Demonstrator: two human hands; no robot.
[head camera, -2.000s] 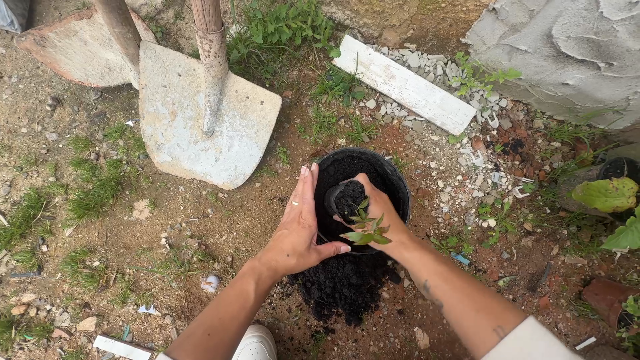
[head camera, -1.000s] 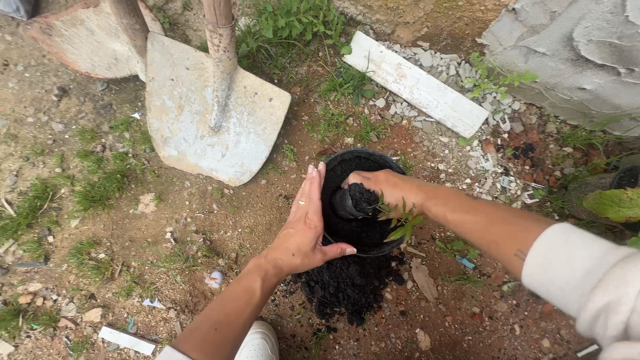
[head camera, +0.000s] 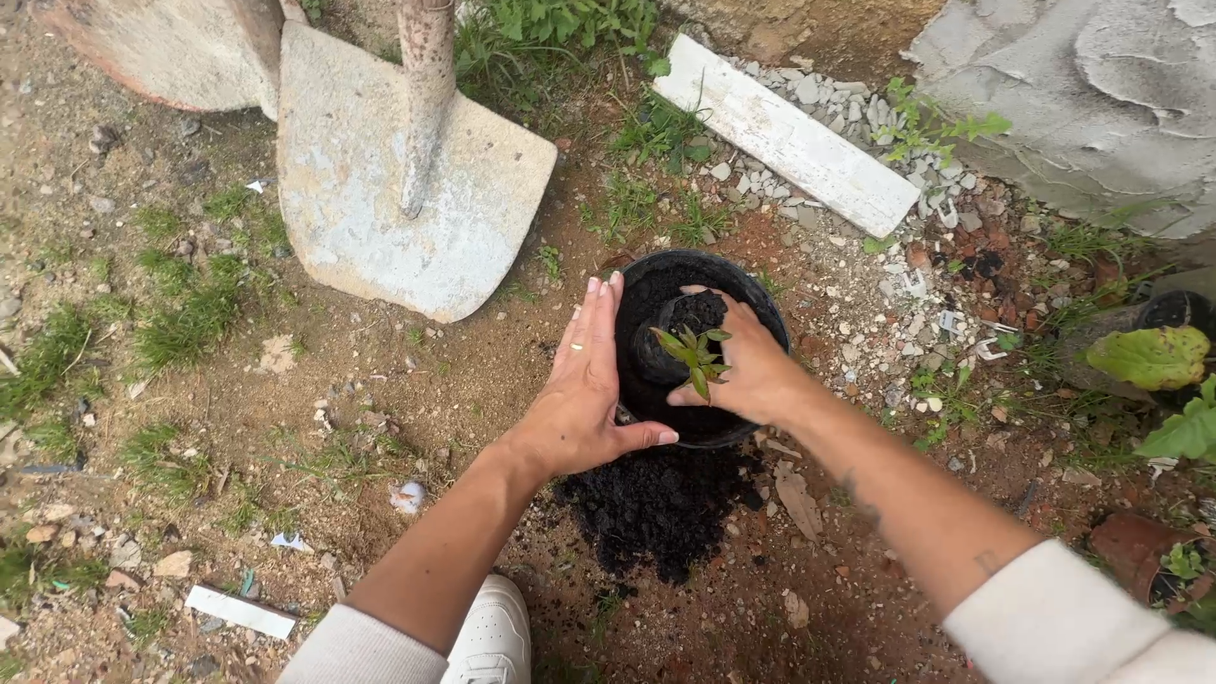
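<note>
A round black plant pot (head camera: 774, 328) with dark soil around its inner wall stands on the ground. Inside it is a smaller dark container (head camera: 655, 350) filled with soil, and a small seedling with reddish-green leaves (head camera: 695, 356) shows over it. My right hand (head camera: 746, 366) reaches into the pot and grips the small container from the right, its fingers partly hidden. Against the pot's outer left side and rim rests my left hand (head camera: 589, 389), palm inward, thumb along the near rim. A heap of black soil (head camera: 660, 513) lies just below the pot.
Two worn shovels, one with a pale blade (head camera: 380, 190), lie at the upper left. A white board (head camera: 788, 133) rests on gravel beside a rough cement mass (head camera: 1092, 104). A brown pot (head camera: 1135, 551) and leafy plants are at the right. My white shoe (head camera: 491, 632) is below.
My right hand has shifted around the small container inside the pot, and its forearm now comes from lower right than one second ago. My left hand stays against the pot.
</note>
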